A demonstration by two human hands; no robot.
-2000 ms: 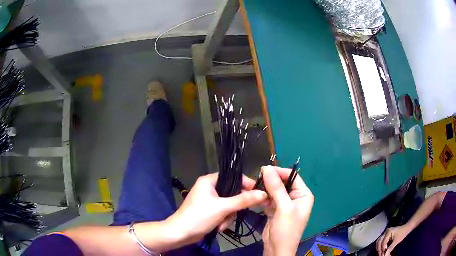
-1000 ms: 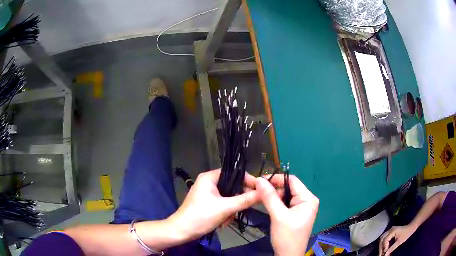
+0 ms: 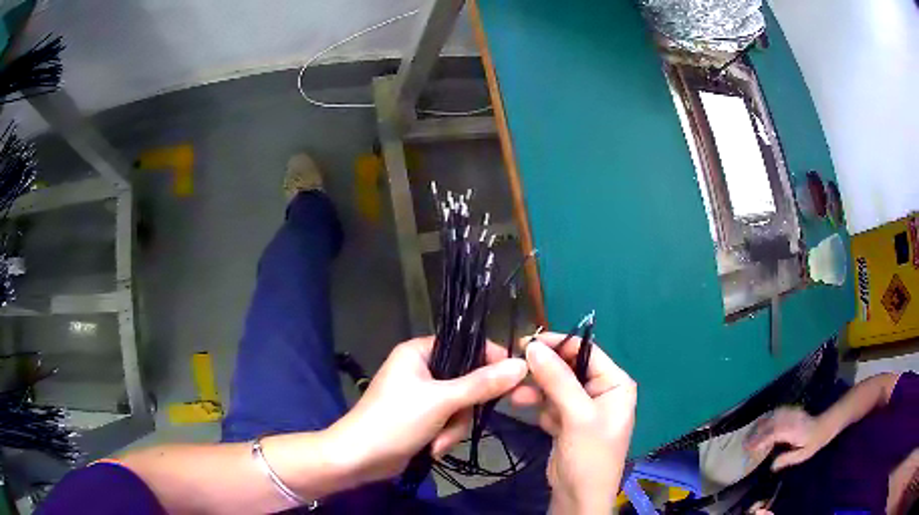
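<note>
A thick bundle of thin black cables (image 3: pixel 462 302) stands upright with its whitish tips fanned upward. My left hand (image 3: pixel 413 402), bare with a bracelet at the wrist, is closed around the bundle. My right hand (image 3: pixel 584 407), just beside it to the right, holds a few black cables (image 3: pixel 583 349) between its fingers, their pale tips pointing up. A short bare tip shows between the thumbs. The fingertips of both hands nearly meet; whether they touch is unclear. Lower cable lengths loop below the hands.
The green bench (image 3: pixel 595 201) lies right, with the solder pot (image 3: pixel 736 156), foil hose (image 3: pixel 705 25), dark red-brown tubs (image 3: pixel 816 193) and a whitish cup (image 3: pixel 827 260). A yellow cabinet (image 3: pixel 887 277) stands behind. A coworker's blurred hand (image 3: pixel 781 433) shows lower right. Black cable sheaves (image 3: pixel 30 70) are at far left.
The view has shifted slightly. The cables in my right hand now fan apart a little and lean right. The coworker's hand has moved up and is blurred.
</note>
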